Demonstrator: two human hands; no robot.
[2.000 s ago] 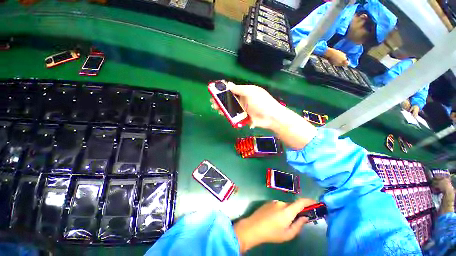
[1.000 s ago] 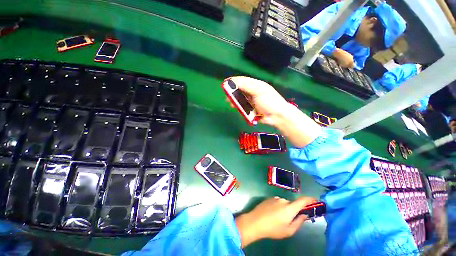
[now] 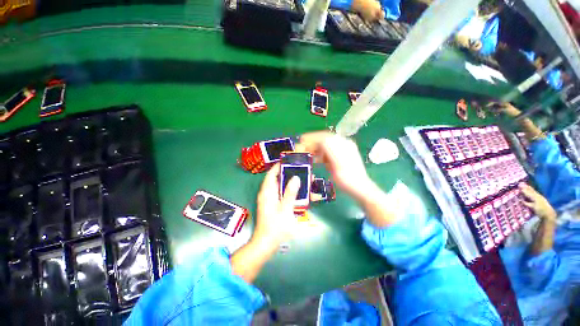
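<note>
My left hand [image 3: 270,213] holds a phone board with screen [image 3: 296,181] upright, with the thumb on its lower screen. My right hand [image 3: 337,159] is blurred, its fingertips at the board's top edge; whether they grip anything cannot be told. A stack of screen boards [image 3: 278,150] lies just behind the held board. Another phone board [image 3: 323,190] lies to its right, partly hidden. A white front housing with a dark window [image 3: 216,212] lies on the green bench to the left.
A black blister tray [image 3: 95,184] is at left. A keypad-side board tray [image 3: 483,178] is at right, beside a person's hand. A pale post [image 3: 407,63] rises behind. A white lump [image 3: 383,151] lies near it. Several phone pieces [image 3: 250,95] lie along the belt.
My right hand has let go of the round-ended unit and come down to the board. My left hand has risen to the middle with a board. The view has shifted right.
</note>
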